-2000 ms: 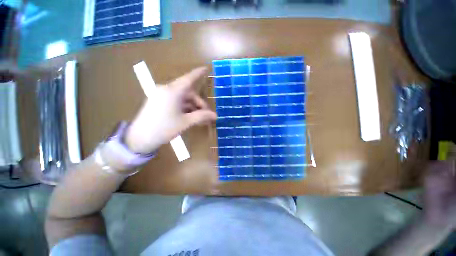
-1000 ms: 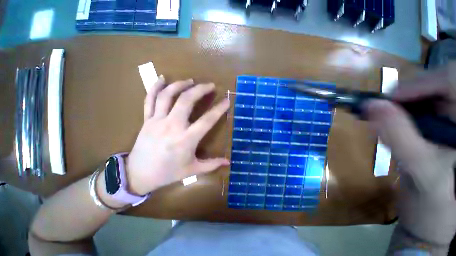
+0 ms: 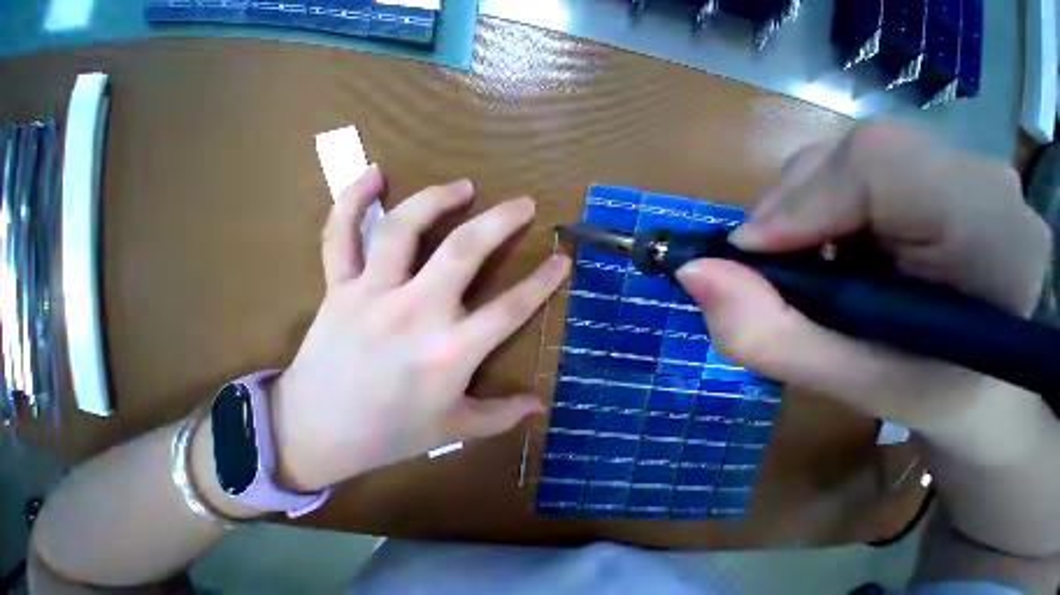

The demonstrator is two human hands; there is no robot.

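A blue solar cell array (image 3: pixel 651 418) lies on the brown tabletop in front of me. My right hand (image 3: pixel 860 273) holds a black soldering iron (image 3: pixel 907 314) like a pen, its metal tip at the array's upper left edge. My left hand (image 3: pixel 407 314) lies spread on the table left of the array, its index fingertip and thumb tip close to the left edge. A thin bus ribbon (image 3: pixel 538 372) runs along that left edge. A white strip (image 3: pixel 342 158) lies partly under my left hand. My right hand hides the array's upper right part.
A white strip (image 3: pixel 86 244) and a long ribbon bundle (image 3: pixel 23 267) lie at far left. A finished panel (image 3: pixel 291 14) sits on the teal mat (image 3: pixel 458 47) at the back left. Dark blue cell strings (image 3: pixel 912 47) stand at the back right.
My right hand has come in from the right with the soldering iron, and its tip has moved left across the array to the left edge. My left hand has come down beside the array.
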